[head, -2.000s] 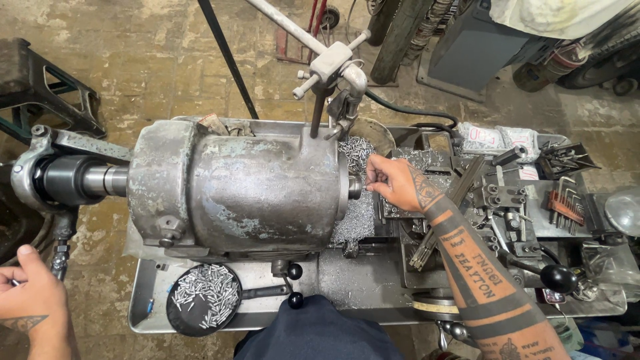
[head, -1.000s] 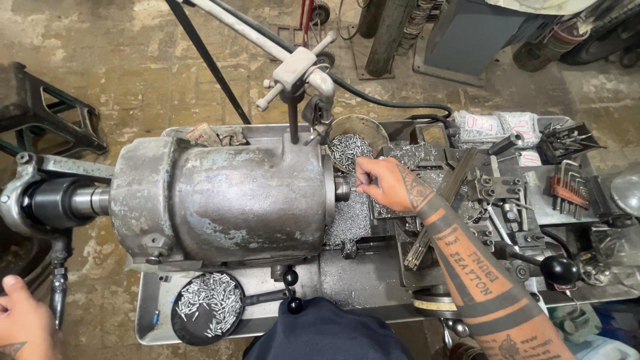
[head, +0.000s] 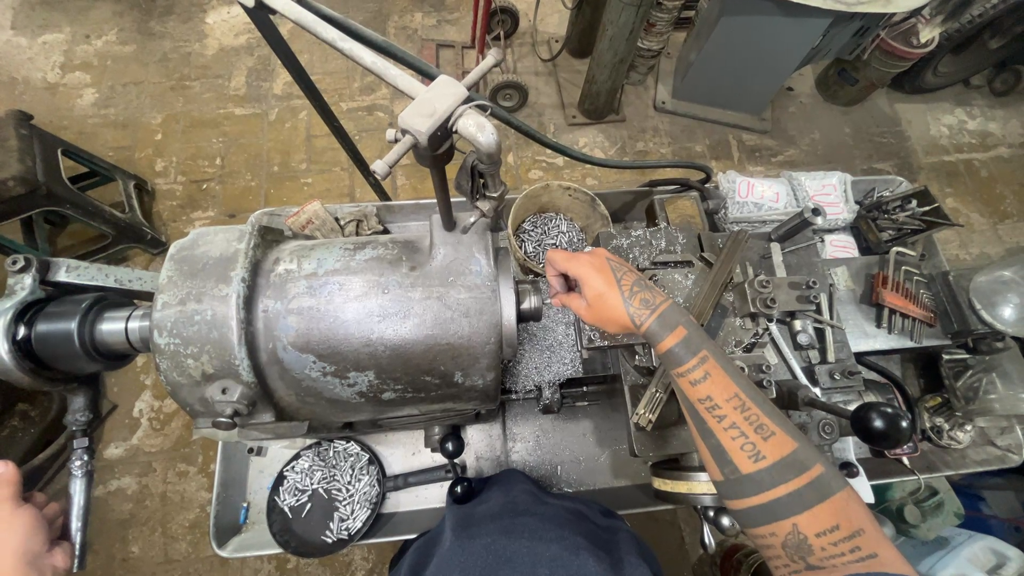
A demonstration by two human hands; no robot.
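Observation:
My right hand (head: 588, 290) is at the spindle nose (head: 529, 300) of a grey lathe headstock (head: 368, 320), thumb and fingertips pinched together at its end. A small metal piece seems to be between them, mostly hidden. My left hand (head: 32, 520) is at the lower left edge, partly cut off, beside a metal lever handle (head: 82, 496); whether it touches the lever or holds anything is unclear. Short metal pins (head: 340, 488) fill a black pan at the front. More small metal pieces (head: 550, 234) lie in a round tub behind my right hand.
Metal chips (head: 544, 352) are heaped below the spindle nose. Right of it stand the tool slide with steel bars (head: 724, 276), a black ball handle (head: 880, 426) and a hex key set (head: 904, 298). A clamped pipe arm (head: 436, 112) rises behind the headstock. A stool (head: 72, 192) is at left.
My right hand stays at the spindle nose throughout. My left hand now shows lower and farther toward the left edge than two seconds ago. The view has shifted somewhat.

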